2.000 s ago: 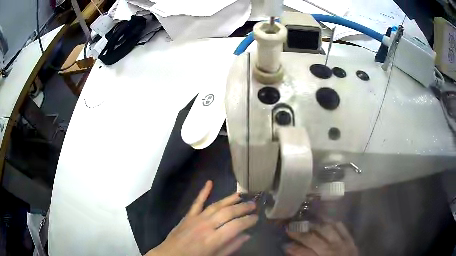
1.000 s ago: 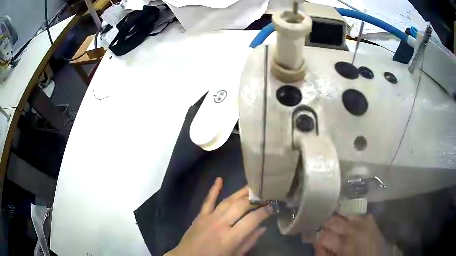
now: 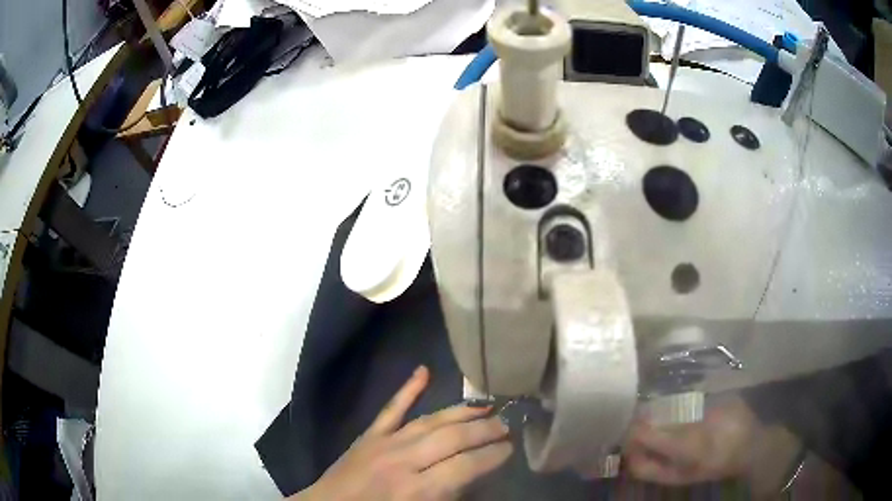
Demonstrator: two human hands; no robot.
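Note:
Dark fabric (image 3: 367,342) lies flat on the white machine table and runs under the sewing machine head (image 3: 509,264). My left hand (image 3: 421,455) rests flat on the fabric, left of the needle area, fingers spread and the fingertips close to the foot. My right hand (image 3: 685,445) is right of the curved take-up lever guard (image 3: 597,362), partly behind the thread tension assembly (image 3: 690,367). It is blurred, its fingers look curled at the dark fabric, and whether it grips is unclear. The presser foot and needle are mostly hidden by the head and guard.
A long white oval device (image 3: 386,245) stands over the fabric, left of the head. A blue hose (image 3: 704,24) curves behind the head. A black coiled bundle (image 3: 235,73) and pale sheets (image 3: 401,29) lie at the back of the white table (image 3: 225,274).
The camera view has shifted. My right hand has moved right and back relative to the machine head, and its fingers look more curled. My left hand stays flat beside the foot.

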